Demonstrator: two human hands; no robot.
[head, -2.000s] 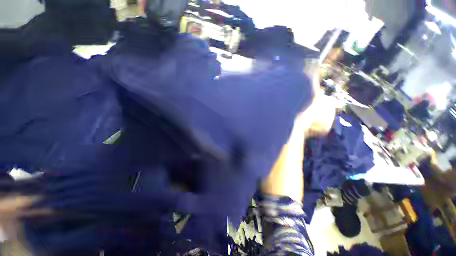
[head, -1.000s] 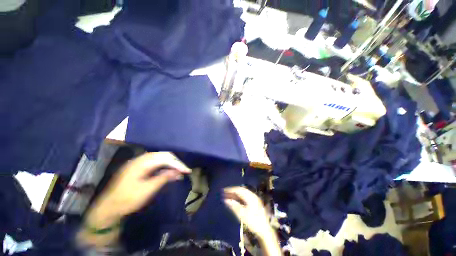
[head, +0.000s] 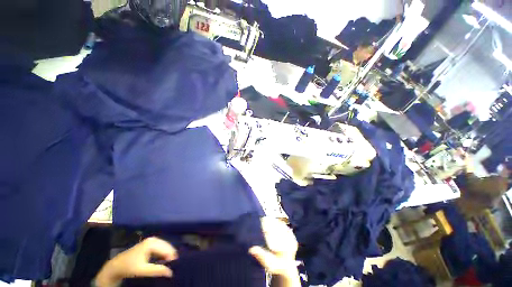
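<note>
A flat navy cut panel (head: 174, 174) lies on the machine bed. Its right edge runs down from the presser foot and needle (head: 229, 161) of the white lockstitch sewing machine (head: 314, 147). My right hand (head: 278, 246) is at the panel's lower right corner, with cloth between thumb and fingers. My left hand (head: 140, 262) is below the panel's front edge, thumb and fingers apart, with no cloth seen in it. Dark cloth hangs between my hands. Both wrists are cut off by the bottom edge.
A large navy heap (head: 151, 78) lies behind and left of the panel. A crumpled navy garment (head: 348, 224) hangs over the machine's right end. Blue spools (head: 305, 79) stand behind. A second machine marked 123 (head: 219, 28) is at the back. A wooden stool (head: 424, 232) is at right.
The view has shifted, so the machine sits lower and further left. My right hand has come up to the panel's corner. My left hand is lower in view, its thumb and fingers spread.
</note>
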